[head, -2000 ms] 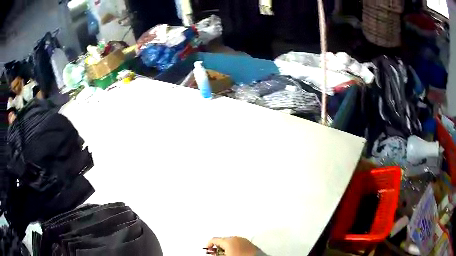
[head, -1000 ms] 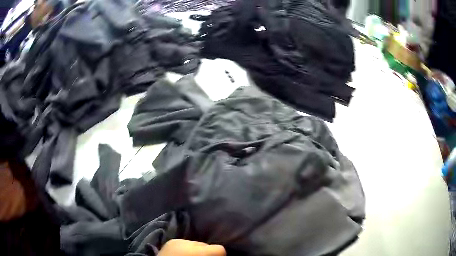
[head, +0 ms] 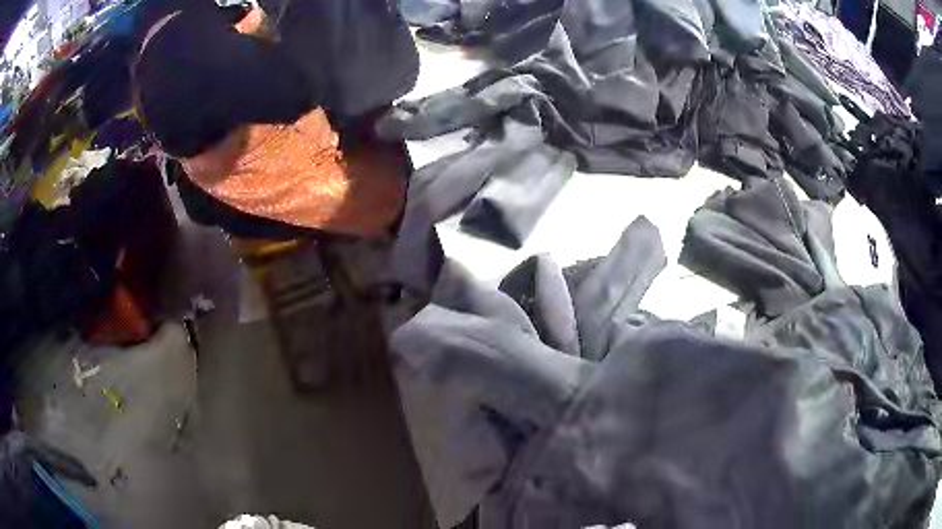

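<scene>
A dark grey garment [head: 682, 413] lies in loose folds on the near part of the white table [head: 609, 196], its cloth hanging over the table's left edge. A sleeve-like grey piece [head: 625, 269] sticks up behind it. A folded grey part [head: 754, 243] lies at its upper right. Neither of my hands can be made out. Small pale shapes touch the bottom edge, too cut off to identify.
A grey garment heap [head: 640, 93] lies across the table. A person with an orange apron [head: 300, 176] sits at the upper left, beside the table. A wooden stool [head: 320, 310] stands below. Scraps lie on the floor [head: 103, 413]. Black garments [head: 899, 186] lie at the right.
The view has swung left and down, bringing the seated person and floor into sight. The fingers at the bottom edge one second ago no longer show clearly. The grey garment now appears further right.
</scene>
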